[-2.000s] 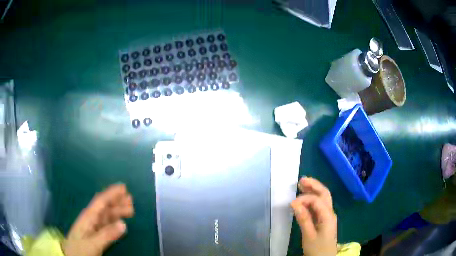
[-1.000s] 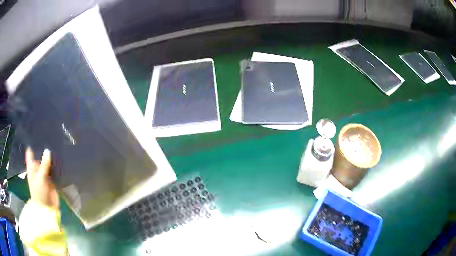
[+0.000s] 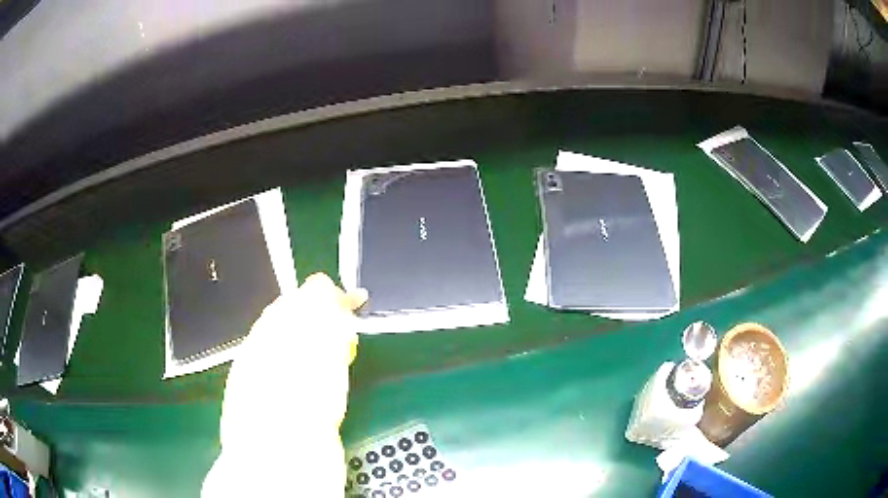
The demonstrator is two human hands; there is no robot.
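My left hand (image 3: 331, 290) reaches out from the bottom edge, its yellow sleeve washed out by glare. Its fingers are at the lower left corner of a grey tablet (image 3: 428, 243), which lies rear side up on a white backing sheet (image 3: 495, 314). Whether the fingers grip the corner or only touch it is unclear. Another grey tablet (image 3: 216, 287) on its sheet lies just left, its lower right part hidden behind my sleeve. My right hand is out of the picture.
More tablets lie right (image 3: 606, 248), far right (image 3: 769, 185) and far left (image 3: 49, 326). Nearer are the ring sheet (image 3: 399, 462), a white bottle (image 3: 662, 407), a brown tub (image 3: 745, 374) and a blue bin (image 3: 711, 481), cut off below.
The view has moved up and left along the tablet row. The large tablet near my left hand at the left no longer shows close up. My left hand is now at the middle tablet's corner.
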